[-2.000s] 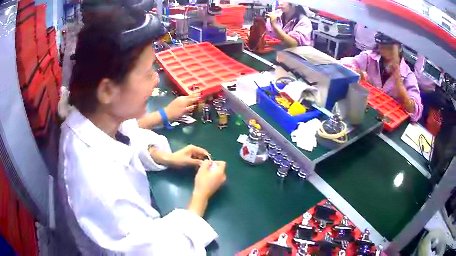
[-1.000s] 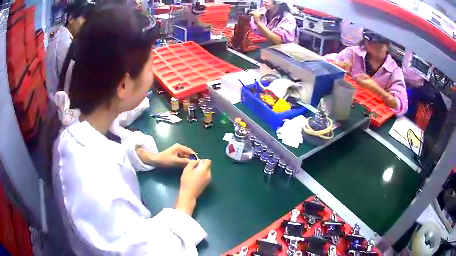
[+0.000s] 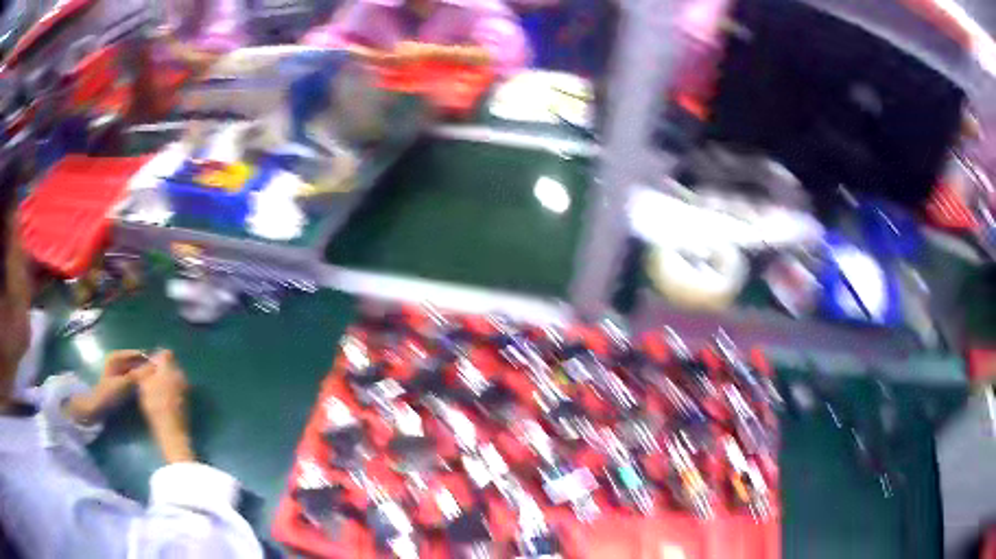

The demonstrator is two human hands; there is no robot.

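Observation:
Neither of my hands is in the picture. The frame is blurred by head movement. A red tray (image 3: pixel 655 537) lies nearest in front of me on the green bench. Many dark pieces with silver clips (image 3: pixel 470 431) stand on it in rows, too blurred to tell apart. A small whitish rectangle (image 3: pixel 570 487) lies near the tray's front part. Dark slender items, perhaps loose clips (image 3: pixel 874 420), lie on the bench right of the tray.
A person in a white smock (image 3: pixel 120 519) works at the left, hands together. Behind are a blue bin (image 3: pixel 213 194), a clear bottle (image 3: pixel 203 297), a metal post (image 3: pixel 612 164), a tape roll (image 3: pixel 695 273) and a dark monitor (image 3: pixel 836 109). People in pink are at the back.
The view has swung to the right and blurred. The neighbouring person has shifted to the left edge, and the clip-filled tray, monitor and tape roll have come further into view.

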